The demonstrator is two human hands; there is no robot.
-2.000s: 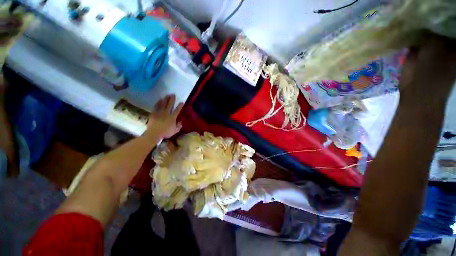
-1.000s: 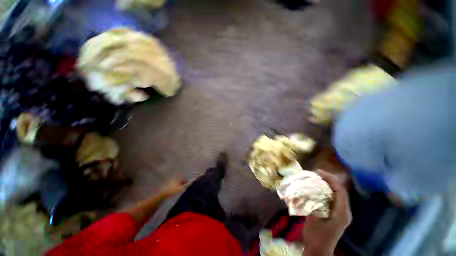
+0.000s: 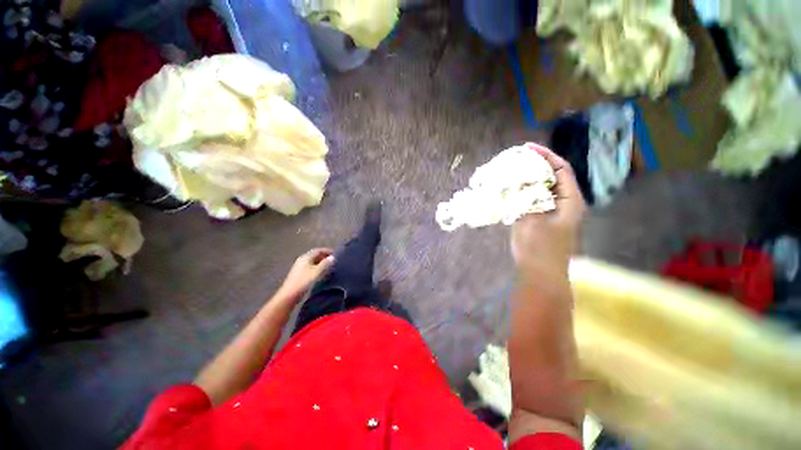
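My right hand (image 3: 555, 198) is out in front at the right and is closed on a crumpled cream piece (image 3: 505, 189) that washes out to white. The piece hangs out to the left of the fingers over the floor. My left hand (image 3: 312, 265) hangs low near my leg, with its fingers curled. I see nothing held in it, but the palm is hidden.
A large pale yellow cloth heap (image 3: 230, 136) lies at the upper left. More yellow cloth heaps (image 3: 619, 44) are at the upper right. A blurred yellow cloth (image 3: 694, 352) is close at the lower right. A red object (image 3: 720, 271) stands at the right, and a blue container (image 3: 281, 53) at the top left.
The view has gone from the machine table to the workshop floor. My right hand has moved forward with the cream piece. My left hand has left the table and hangs low.
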